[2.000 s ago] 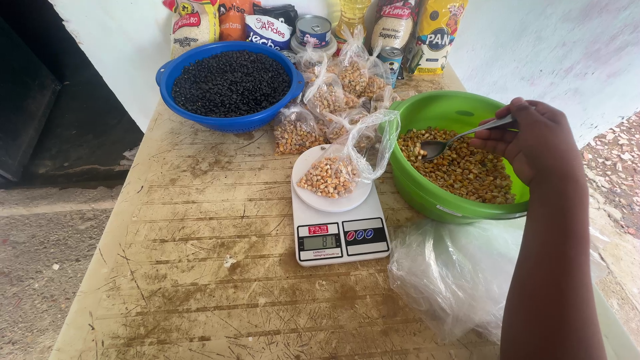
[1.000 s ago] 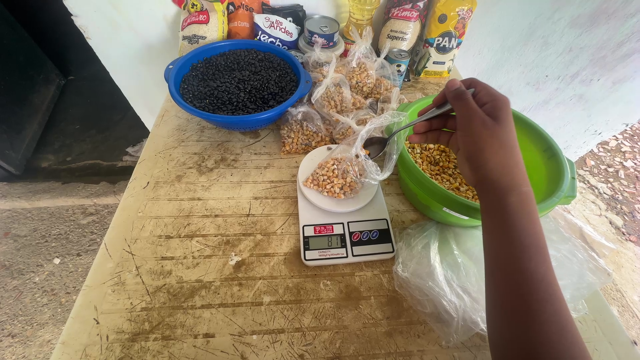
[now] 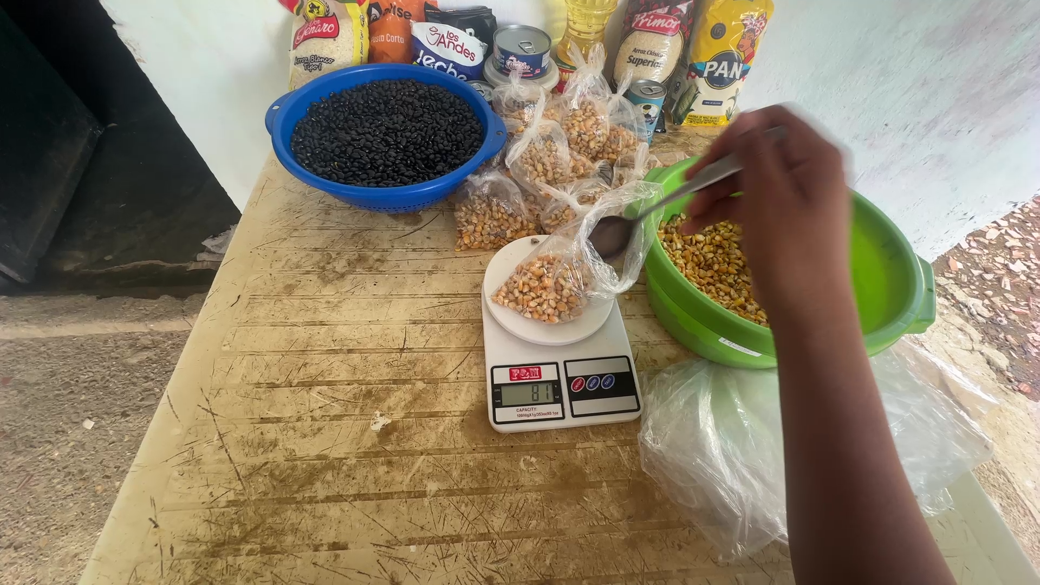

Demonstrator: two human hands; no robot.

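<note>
My right hand (image 3: 772, 195), somewhat blurred, grips the handle of a metal spoon (image 3: 691, 185) above the green plastic basin (image 3: 890, 268) of corn kernels (image 3: 707, 260). The bowl of the spoon is at the mouth of a clear plastic bag (image 3: 546, 286) that holds corn kernels. That bag rests on the round white plate of a digital kitchen scale (image 3: 561, 390), whose display shows 81. Several filled, knotted bags of corn (image 3: 561, 154) are grouped behind the scale. My left hand is out of view.
A blue plastic colander (image 3: 382, 195) of black beans (image 3: 386, 134) stands at the back left of the worn table (image 3: 325, 455). Food packets (image 3: 719, 61), cans (image 3: 522, 53) and an oil bottle (image 3: 583, 28) line the wall. Loose clear plastic bags (image 3: 723, 447) lie in front of the basin.
Two seconds ago the spoon was down in the corn in the green basin. My right hand has moved left with it, bringing its bowl to the mouth of the bag on the scale.
</note>
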